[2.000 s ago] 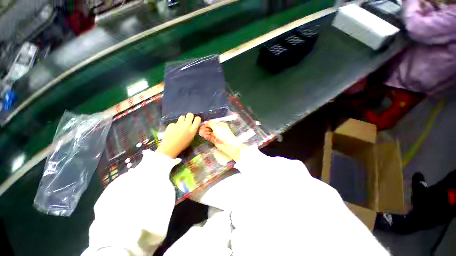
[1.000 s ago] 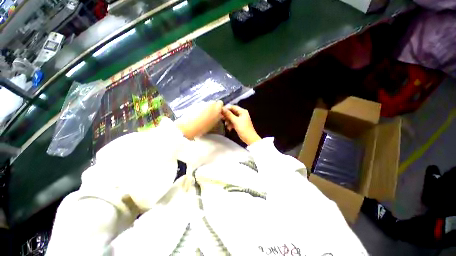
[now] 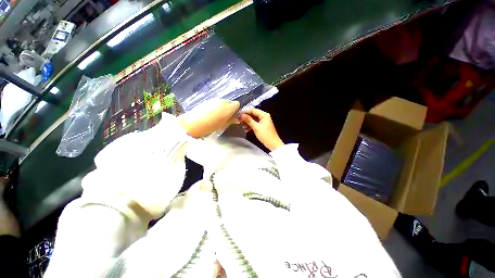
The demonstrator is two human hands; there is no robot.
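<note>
A large flat dark bagged pack (image 3: 209,76) in shiny clear plastic lies slanted on the bench, partly over the covering (image 3: 135,106) with red lettering and a yellow-green patch. My left hand (image 3: 211,117) is at the pack's near edge, on the plastic. My right hand (image 3: 259,126) is beside it, its fingertips pinching the near edge of the bag's plastic. The fingertips of both hands are close together. An empty poly bag (image 3: 86,117) lies crinkled on the bench at the left.
An open cardboard carton (image 3: 437,157) stands on the floor at the right, with a dark bagged pack (image 3: 374,168) inside. A red stool (image 3: 453,92) and a person's shoe (image 3: 475,196) are at the right. Black panel stacks (image 3: 282,12) show at the top edge.
The bagged pack has turned and moved toward the bench's near edge, and my hands moved with it. The camera view has shifted, so the panel stacks are nearly out of view.
</note>
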